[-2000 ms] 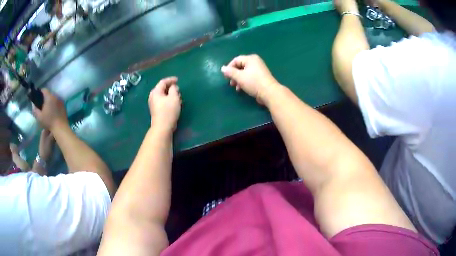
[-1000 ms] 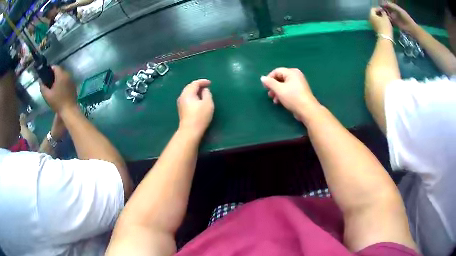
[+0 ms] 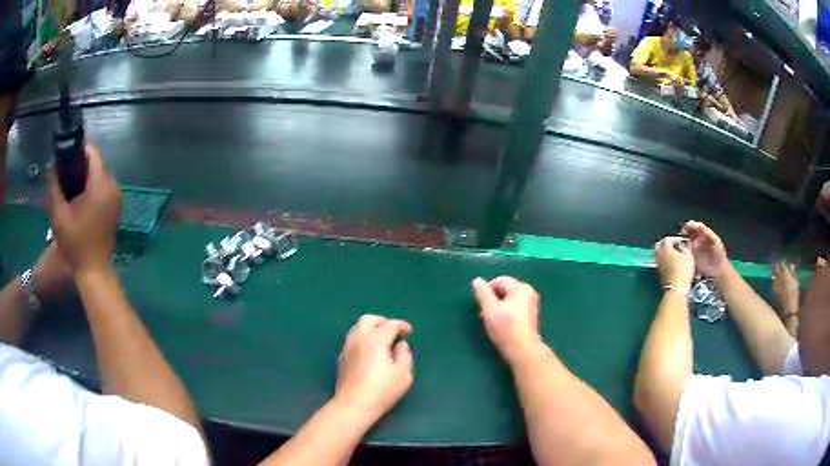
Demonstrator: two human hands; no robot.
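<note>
My left hand (image 3: 375,364) rests on the green bench top (image 3: 437,382), loosely curled, with a gap between thumb and index finger and nothing visible in it. My right hand (image 3: 508,314) is farther forward and to the right, its fingers curled and its thumb near the index finger. I see nothing in it, but the inside of its grip is hidden. The hands are apart. A loose pile of shiny, silvery housings (image 3: 246,258) lies on the bench, left of and beyond my left hand.
The left neighbour's hand grips a black power driver (image 3: 70,164) beside a green basket (image 3: 141,209). The right neighbour's hands (image 3: 687,255) are together near another housing pile (image 3: 707,300). A green post (image 3: 528,127) rises at the bench's far edge. Beyond lies the dark conveyor belt (image 3: 318,164); people sit across.
The view has tilted up, showing more of the belt and the far side. My hands keep a similar curled pose and appear lower in the picture.
</note>
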